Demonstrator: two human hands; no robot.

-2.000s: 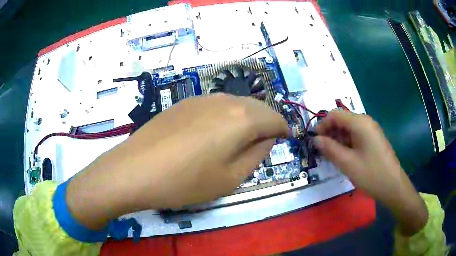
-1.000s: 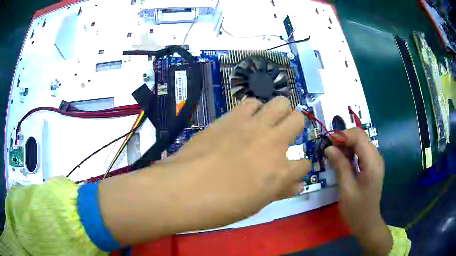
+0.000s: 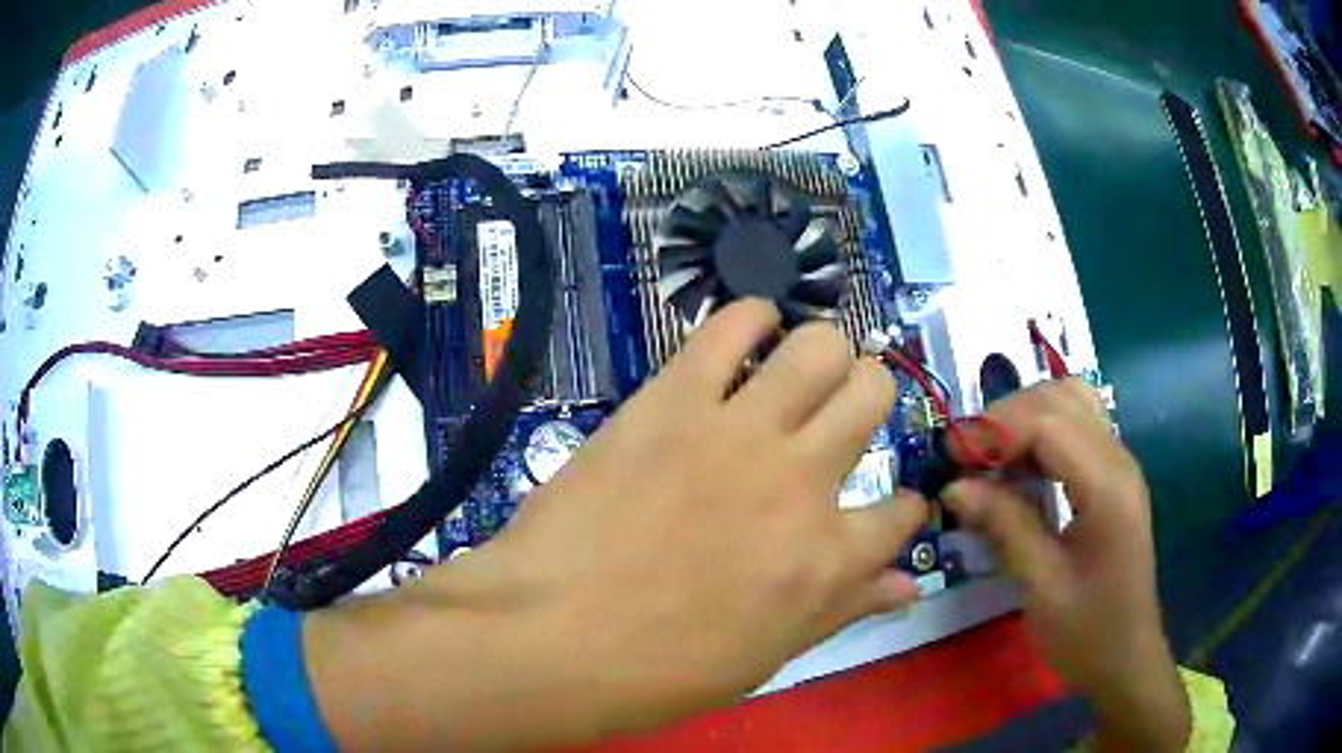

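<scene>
The white chassis (image 3: 162, 265) lies with its inner side up, the blue motherboard (image 3: 626, 309) at its centre-right. My left hand (image 3: 662, 500) reaches over the board's lower part, upper fingers at the black cooler fan (image 3: 754, 253), thumb by the board's right edge; whether it grips anything is hidden. My right hand (image 3: 1082, 500) pinches a looped red wire (image 3: 977, 440) beside that edge, its fingertips close to my left thumb. The wire's connector end is hidden between my hands. A thick black cable (image 3: 533, 294) curves along the board's left side.
Red wires (image 3: 265, 353) run left to a small green board (image 3: 22, 496). A thin black wire (image 3: 868, 121) sticks up past the fan. On the green bench at right lie a black strip band (image 3: 1225, 272) and a yellowish clear strip (image 3: 1277, 250). Red foam (image 3: 942, 684) shows under the chassis.
Both hands have come together at the board's right edge from farther apart two seconds ago. The red wire now loops at my right fingers. The thick black cable shows more fully as the view has shifted.
</scene>
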